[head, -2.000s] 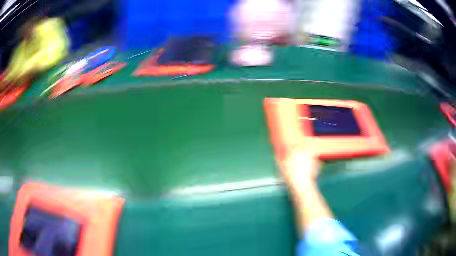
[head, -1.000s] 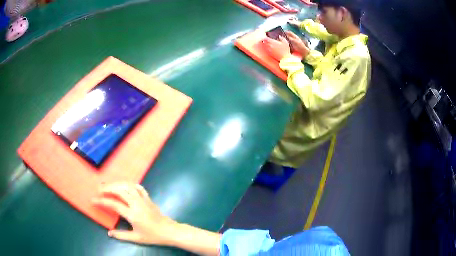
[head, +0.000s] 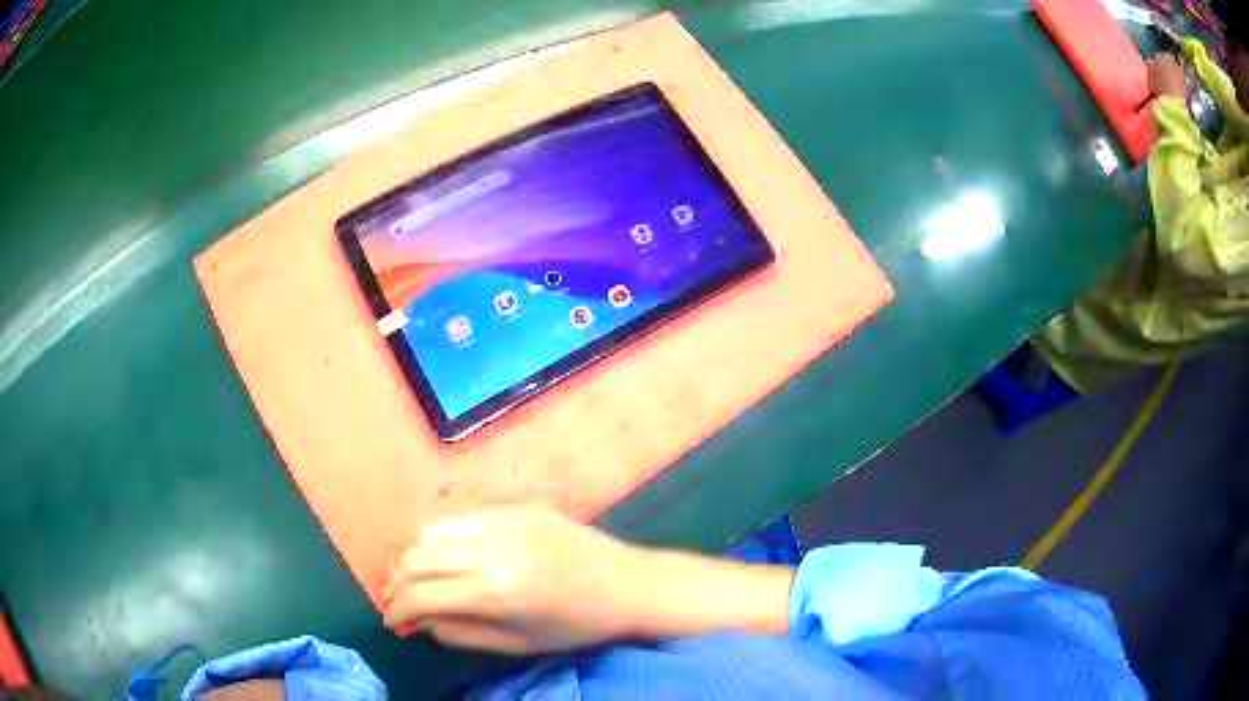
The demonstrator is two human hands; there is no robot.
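Note:
The tablet (head: 562,253) lies face up on the orange foam tray (head: 301,370), on the green surface. Its screen is lit with a purple, blue and orange home screen and small round icons. A small white label (head: 395,322) sits at its left short edge. My right hand (head: 493,575) has its fingers curled on the tray's near corner, below the tablet and not touching it. My left sleeve cuff (head: 304,667) shows at the bottom left edge with a bit of skin; my left hand itself is cut off.
A person in a yellow smock (head: 1185,260) stands at the right, a hand by another orange tray (head: 1100,69). A sliver of orange tray (head: 11,651) shows at the left edge. The green bench (head: 822,473) ends at the lower right; grey floor with a yellow line lies beyond.
The tray and tablet appear nearer and more central, turned in the view. My right hand now has its fingers curled on the near corner. My left cuff has come into view.

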